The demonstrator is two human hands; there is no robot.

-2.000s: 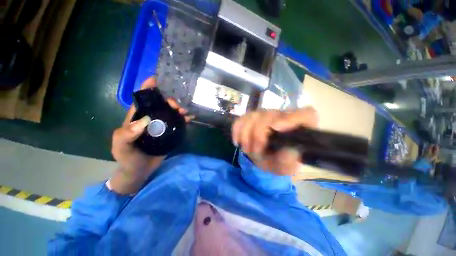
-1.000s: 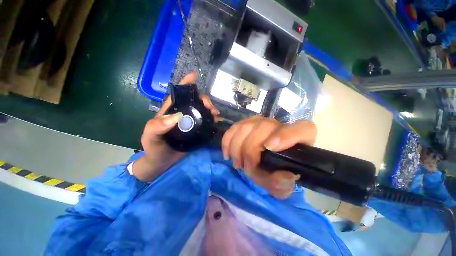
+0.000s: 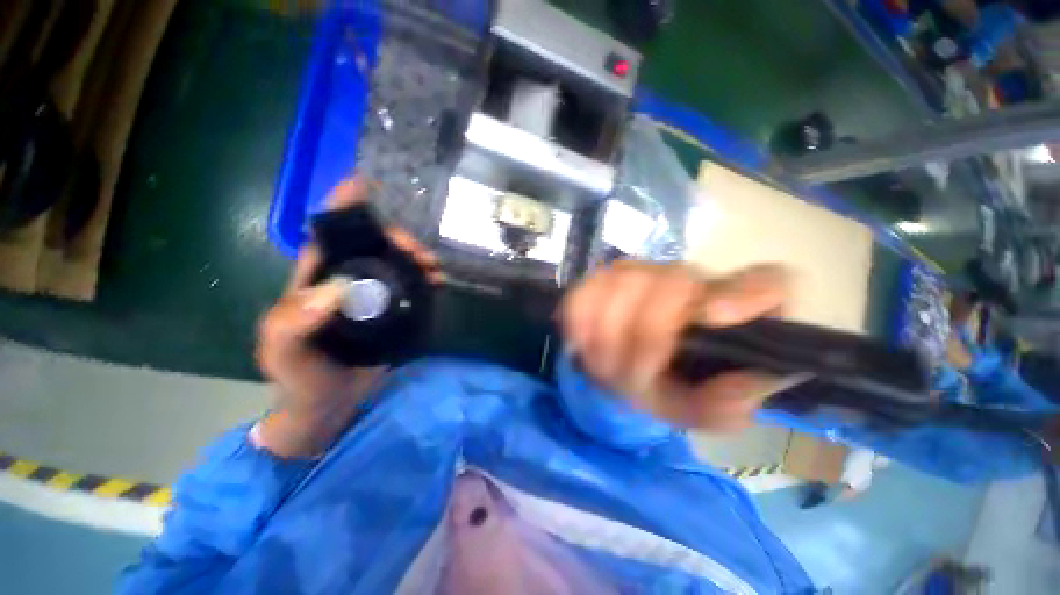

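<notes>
My left hand (image 3: pixel 305 337) holds a round black earcup housing (image 3: pixel 389 316) with a pale disc near its centre and a short bracket pointing up. My thumb lies beside the disc. My right hand (image 3: pixel 651 337) is wrapped around a black electric screwdriver (image 3: pixel 814 363), held roughly level, its cable running off to the right. The hand and driver are blurred. The bit end points left towards the housing, with a gap between my right hand and the housing; whether the bit touches cannot be told. No screw can be made out.
The silver-grey screw feeder (image 3: pixel 546 157) stands ahead, beside a speckled grey tray (image 3: pixel 407 128) and a blue tray (image 3: pixel 305 151). A clear bag (image 3: pixel 657 192) and cardboard sheet (image 3: pixel 785 250) lie right of it. Cardboard dividers (image 3: pixel 99 174) are at left. A person's blue sleeve (image 3: pixel 930 447) shows at right.
Since a second ago, my right hand and screwdriver have moved right, away from the housing. The housing is still in my left hand, and the whole view has shifted.
</notes>
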